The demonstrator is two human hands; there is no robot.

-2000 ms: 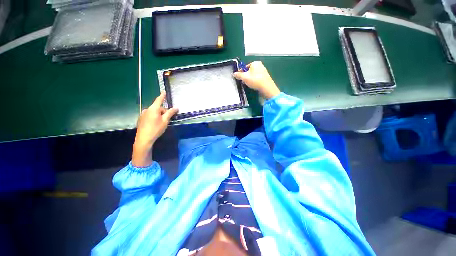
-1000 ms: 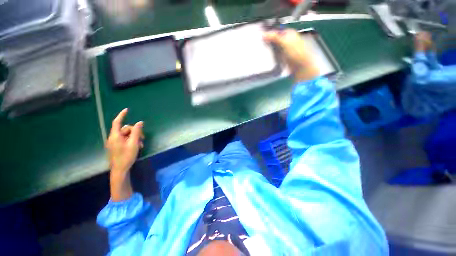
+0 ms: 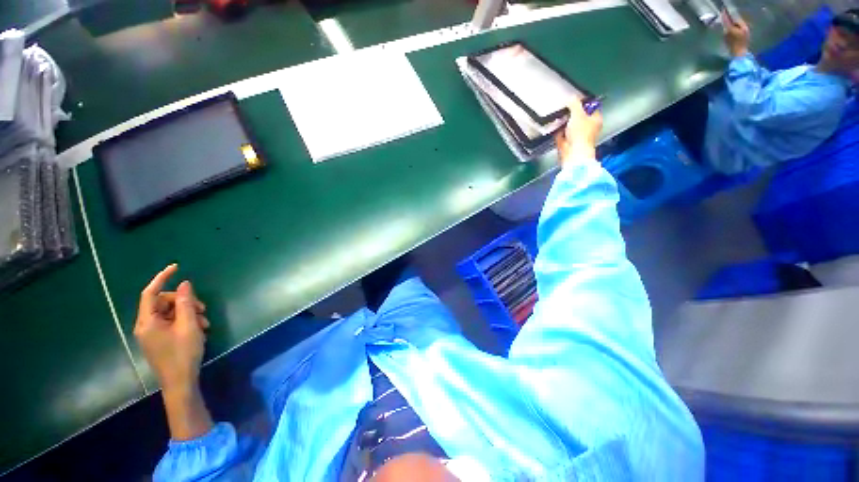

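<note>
My right hand (image 3: 580, 130) is at the near right corner of a black-framed touch panel (image 3: 529, 79) on the right panel stack (image 3: 509, 129). Its fingers hold the panel's edge, and the small dark blue nippers (image 3: 591, 105) show in the same hand. The top panel lies slightly askew over the others. My left hand (image 3: 172, 325) is raised over the bench's front edge at the left, fingers apart and partly curled, holding nothing. A dark grey display panel (image 3: 179, 158) with an orange-gold tab lies at the left back.
A white sheet (image 3: 361, 104) lies between the display panel and the right stack. Bubble-wrapped panels (image 3: 34, 209) stand at the far left. A blue bin (image 3: 503, 279) with packed panels is below the bench. Another person (image 3: 778, 108) sits at the far right.
The touch panel has moved from in front of me to the right stack with my right hand. My left hand has let go of it. The view has turned right.
</note>
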